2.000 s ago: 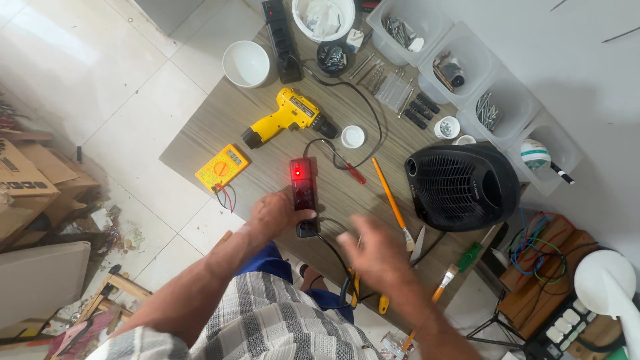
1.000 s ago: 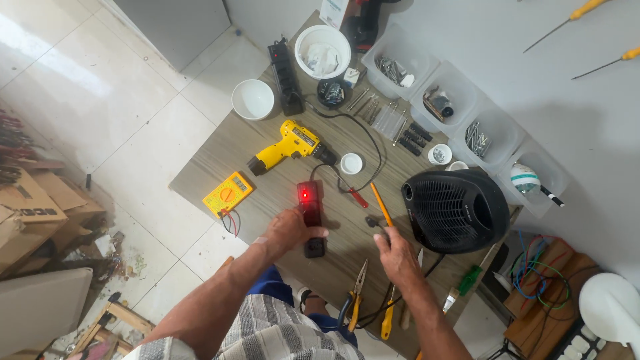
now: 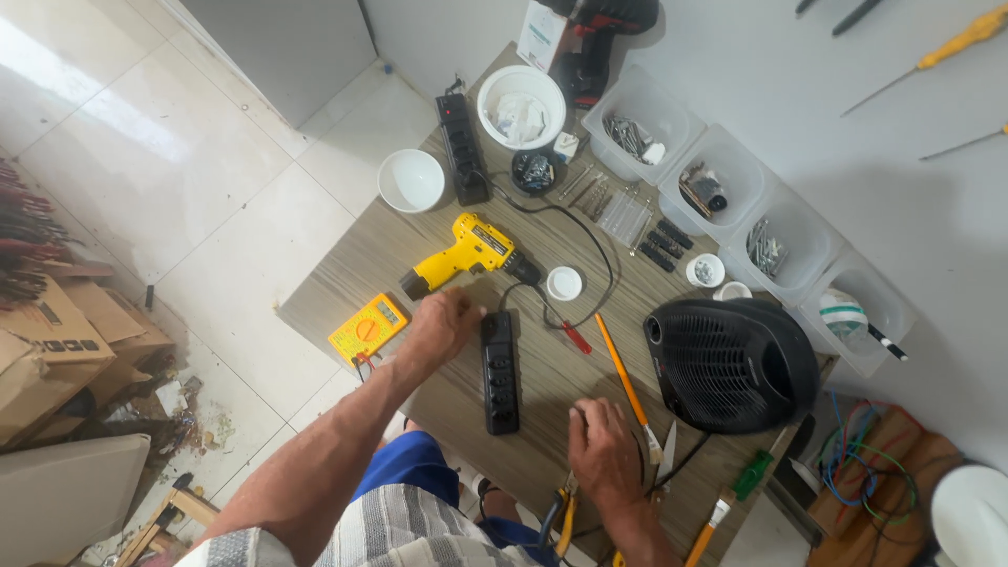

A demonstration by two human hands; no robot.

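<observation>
My left hand (image 3: 447, 321) is beside the switch end of a black power strip (image 3: 501, 374), its fingers curled close to that end; whether it touches the strip I cannot tell. The strip's light looks dark. A yellow cordless drill (image 3: 472, 253) lies just above this hand, and a yellow multimeter (image 3: 368, 329) to its left. My right hand (image 3: 605, 449) rests low over the table with bent fingers, nothing visible in it. Near it lie an orange-handled paintbrush (image 3: 622, 378) and yellow-handled pliers (image 3: 565, 524). A black fan heater (image 3: 732, 366) stands to the right.
Another power strip (image 3: 461, 150), with a lit red light, lies near a white bowl (image 3: 411, 181) and a white tub (image 3: 521, 107). Clear plastic bins (image 3: 646, 126) of screws line the wall. A black cable (image 3: 606, 256) loops across the table (image 3: 441, 394). A small red screwdriver (image 3: 577, 337) lies there too.
The red light on the near power strip has gone out. My left hand has moved from the strip's body to beside its switch end. The plug-like dark item by my right hand is no longer visible.
</observation>
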